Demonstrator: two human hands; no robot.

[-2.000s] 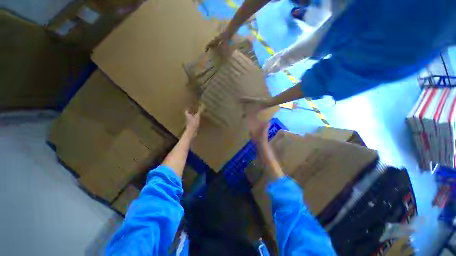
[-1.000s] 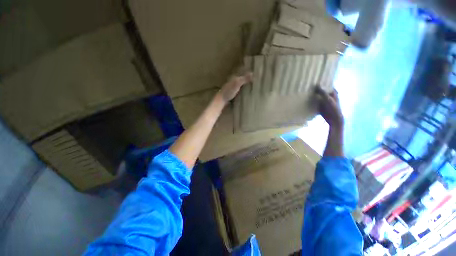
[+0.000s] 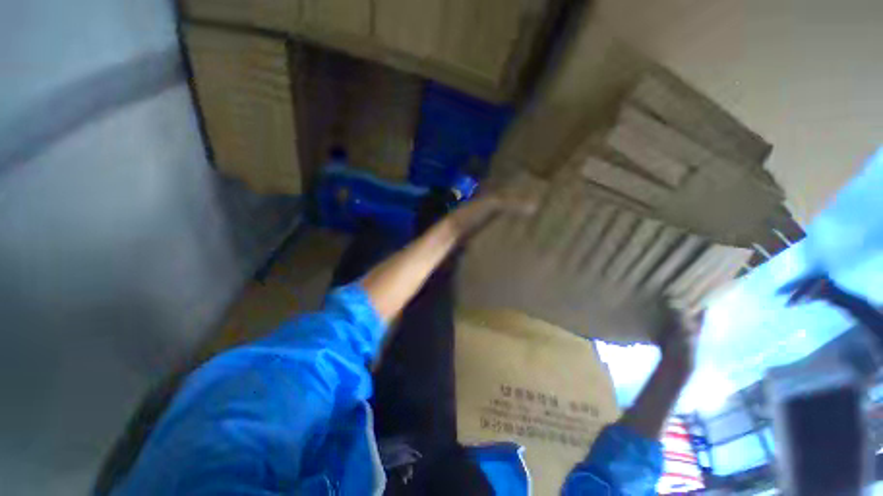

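Note:
A brown slotted partition insert [image 3: 600,257] is held between my two hands, with its row of slots toward the far side. My left hand [image 3: 489,211] is on its left edge, blurred. My right hand [image 3: 678,334] is on its right edge, also blurred. More slotted cardboard pieces [image 3: 668,145] lie beyond it on a large brown cardboard surface [image 3: 707,48]. A printed brown carton [image 3: 528,392] stands below the insert, close to my body.
A blue pallet or crate [image 3: 373,201] lies low between cartons at the upper left. A brown carton [image 3: 242,107] stands beside the pale wall [image 3: 87,223]. Another person's dark hand [image 3: 818,291] shows at right above the bright floor. Red-and-white stacked items [image 3: 681,455] are lower right.
The view has turned, bringing the wall and blue pallet higher in the picture. The insert is still between my hands and now tilts down to the right. Another hand shows at right.

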